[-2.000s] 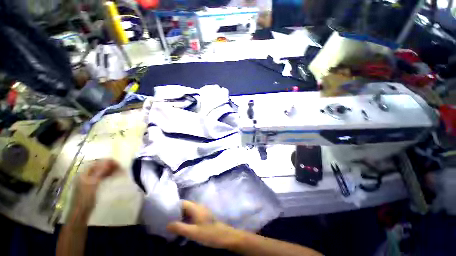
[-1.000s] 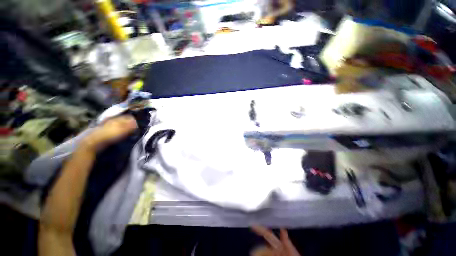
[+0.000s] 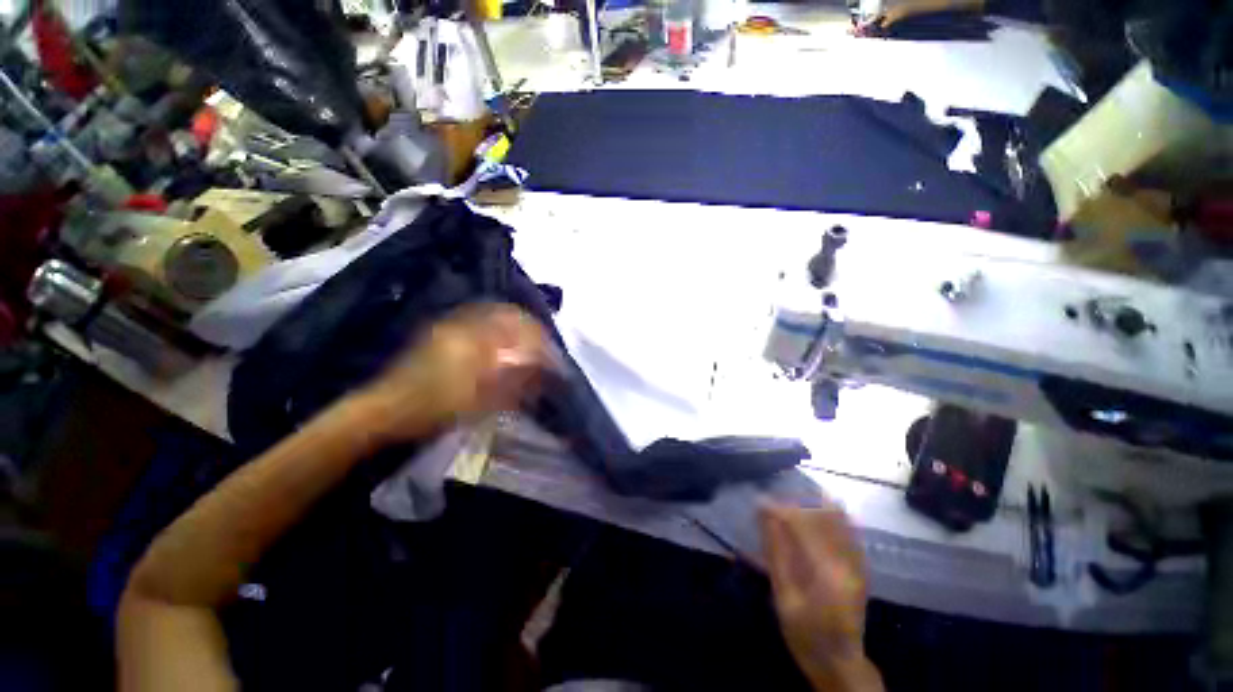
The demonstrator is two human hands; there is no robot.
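Note:
The garment's dark side (image 3: 365, 304) lies bunched left of the sewing machine, and a narrow dark part runs right towards the presser foot (image 3: 825, 395). Its light side (image 3: 615, 385) shows beneath and beside the dark cloth. My left hand (image 3: 494, 362) is blurred and lies over the dark cloth; its grip cannot be told. My right hand (image 3: 811, 548) is blurred at the table's front edge, just below the end of the dark part, fingers bunched; whether it pinches the pale cloth there is unclear.
The white sewing machine head (image 3: 974, 358) extends right. A smartphone (image 3: 961, 466), snips (image 3: 1040, 534) and black-handled scissors (image 3: 1147, 552) lie below its arm. A flat navy fabric panel (image 3: 730, 149) lies behind. A second machine (image 3: 200, 264) stands far left. A person's dark sleeve shows at the top.
The garment has turned so its dark side spreads at the left and reaches towards the needle. My left hand has moved right over it; my right hand has moved up to the table edge. The view has shifted left.

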